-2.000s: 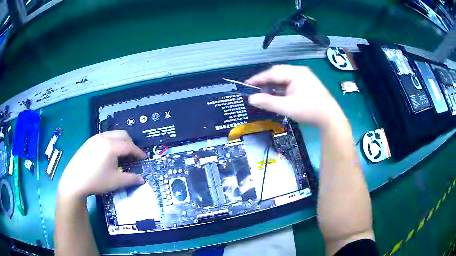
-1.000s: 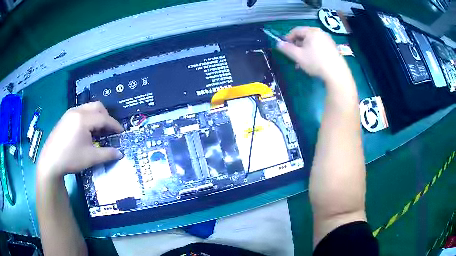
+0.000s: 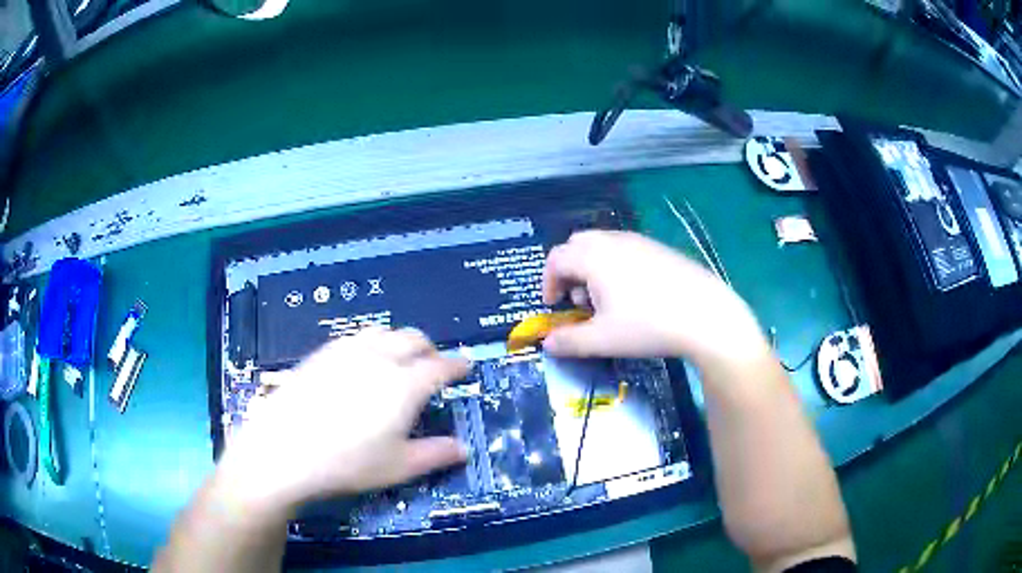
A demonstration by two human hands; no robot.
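Note:
An open laptop chassis (image 3: 700,476) lies in front of me, with a long black battery (image 3: 431,293) along its far side and a dark motherboard (image 3: 510,420) below. My left hand (image 3: 336,425) rests over the motherboard's left half, fingers apart, with nothing seen in it. My right hand (image 3: 628,293) is at the orange flat cable (image 3: 536,329), thumb and fingers on its right part. The hand hides that part, so I cannot tell if it is pinched. Thin silver tweezers (image 3: 702,244) lie right of the chassis.
A blue tray (image 3: 70,311), small modules (image 3: 128,375) and a green-handled tool (image 3: 47,431) lie left. Loose fans (image 3: 846,365) and a stack of dark laptop parts (image 3: 897,257) are at the right. A black electric screwdriver (image 3: 708,99) hangs over the metal rail (image 3: 370,168).
My right hand has let go of the tweezers, now on the mat, and moved left to the orange cable. My left hand has moved right from the board's left edge.

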